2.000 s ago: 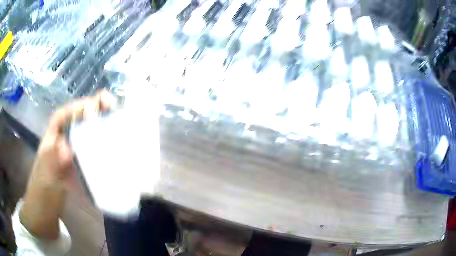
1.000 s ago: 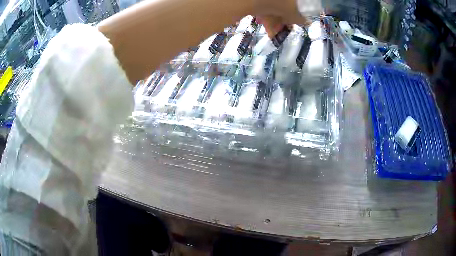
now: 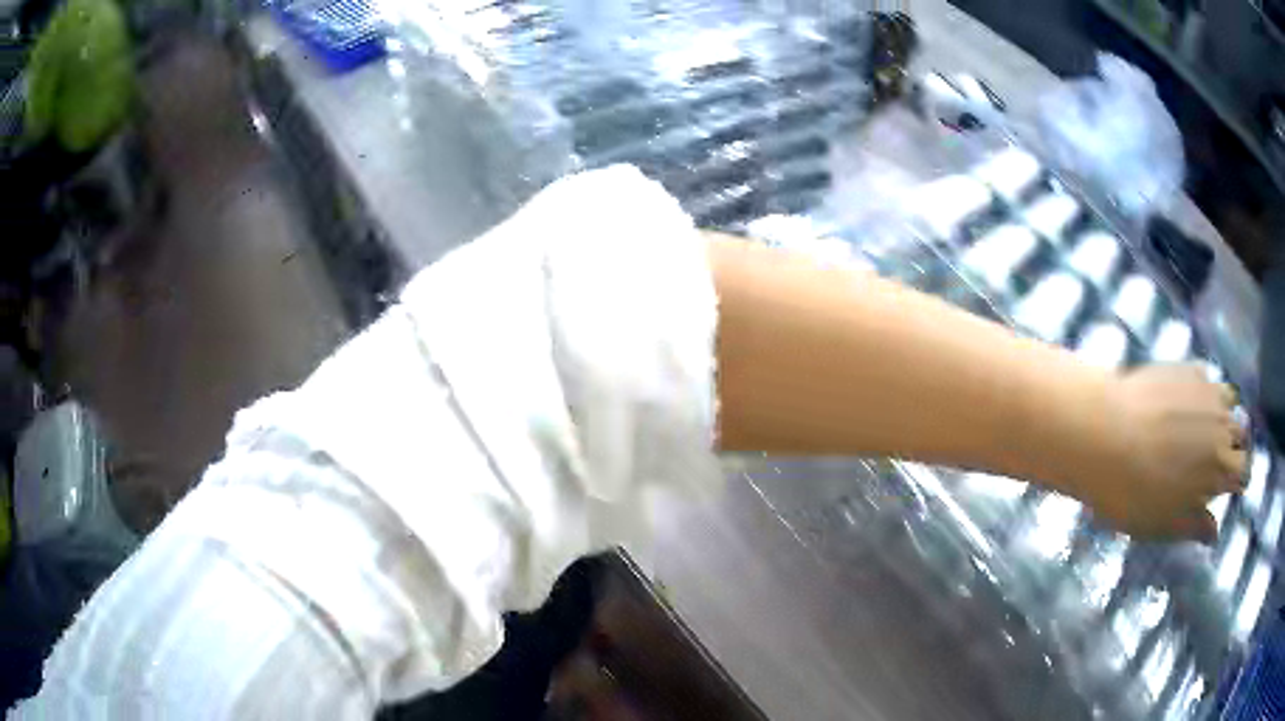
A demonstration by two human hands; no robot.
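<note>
My left arm in a white sleeve reaches across the view to the right. My left hand [image 3: 1163, 448] is over the blister tray [image 3: 986, 542] with rows of white electronic units [image 3: 1054, 302]. Its fingers are bent down at the tray's right part; what is under them is hidden and blurred, so I cannot tell if it holds a unit. My right hand is not in view.
More clear trays with dark rows [image 3: 705, 127] lie beyond the arm. A crumpled plastic bag [image 3: 1127, 134] is at the back right. A blue basket [image 3: 1254, 683] shows at the lower right corner, another blue item [image 3: 331, 31] at top left. The grey bench [image 3: 803, 599] has a dark edge.
The view has turned left, so the trays and the blue basket appear further right. My left hand has moved from the top of the picture to its right side.
</note>
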